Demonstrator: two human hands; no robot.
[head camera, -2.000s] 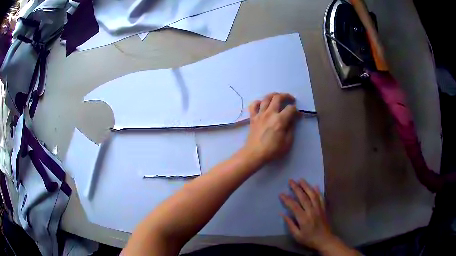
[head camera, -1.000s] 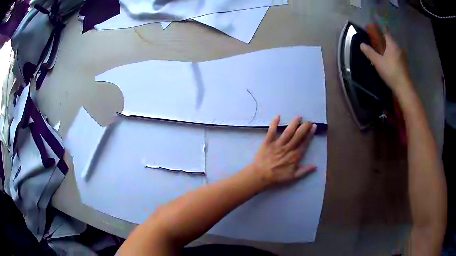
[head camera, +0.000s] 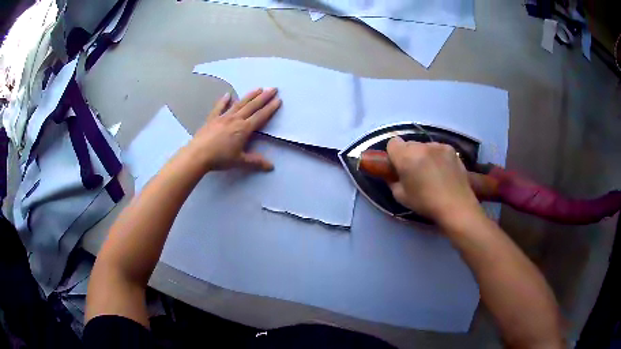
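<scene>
The pale blue-white front panel (head camera: 299, 259) lies flat on the table. The iron (head camera: 381, 184) rests on its right part, over the long panel seam, with its tip pointing left. My right hand (head camera: 429, 174) is closed around the iron's orange-brown handle (head camera: 376, 165). My left hand (head camera: 238, 129) lies spread on the panel near the armhole, at the left end of the seam, and grips nothing. The seam (head camera: 306, 148) shows as a dark strip between my left hand and the iron tip; the iron hides the rest. The pocket opening (head camera: 306, 219) is a short dark line below.
A maroon hose (head camera: 558, 204) runs from the iron's back to the right edge. Crumpled pale-and-purple garment pieces (head camera: 51, 184) lie at the left. Flat pale pieces (head camera: 415, 37) lie at the far edge. Fabric scraps (head camera: 560, 31) lie at the far right corner.
My right hand has brought the iron left from the bare table onto the panel. My left hand has moved from the seam's right end to near the armhole. The view has shifted.
</scene>
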